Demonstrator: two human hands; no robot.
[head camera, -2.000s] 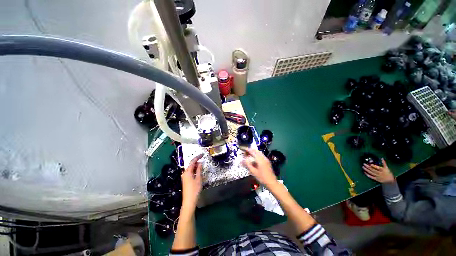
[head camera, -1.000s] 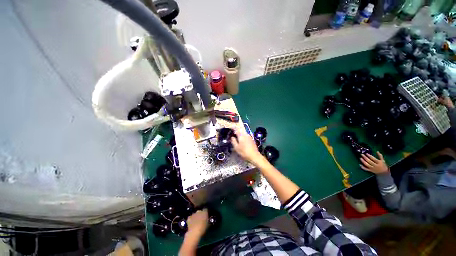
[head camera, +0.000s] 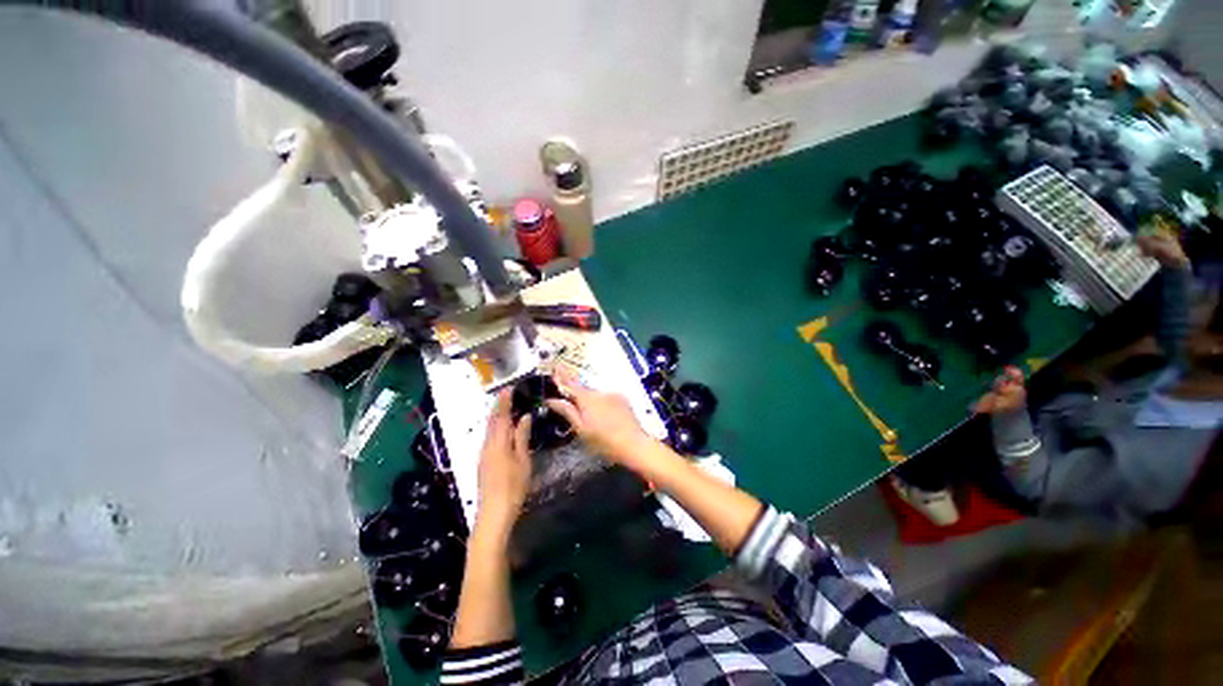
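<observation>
A glossy black round unit (head camera: 547, 426) is at the fixture on the machine's box top, just below and in front of the press head (head camera: 499, 359). My left hand (head camera: 504, 456) holds its left side. My right hand (head camera: 597, 410) has its fingers on its upper right side. The fingers and the unit hide the fixture and any second unit. The press head is raised above the box top (head camera: 463, 422). A red and black tool (head camera: 563, 316) lies on the box top behind my right hand.
Black units lie left of the box (head camera: 409, 516), right of it (head camera: 695, 399) and before it (head camera: 558, 599). A thick grey hose (head camera: 362, 114) crosses above. A red-capped container (head camera: 535, 231) and beige flask (head camera: 573, 212) stand behind. A coworker's hand (head camera: 1003, 391) is by the right-hand heap (head camera: 925, 255).
My left hand has moved from the front-left units up to the fixture. My right hand is still near the press head. The head has risen since the earliest frame. The view has shifted.
</observation>
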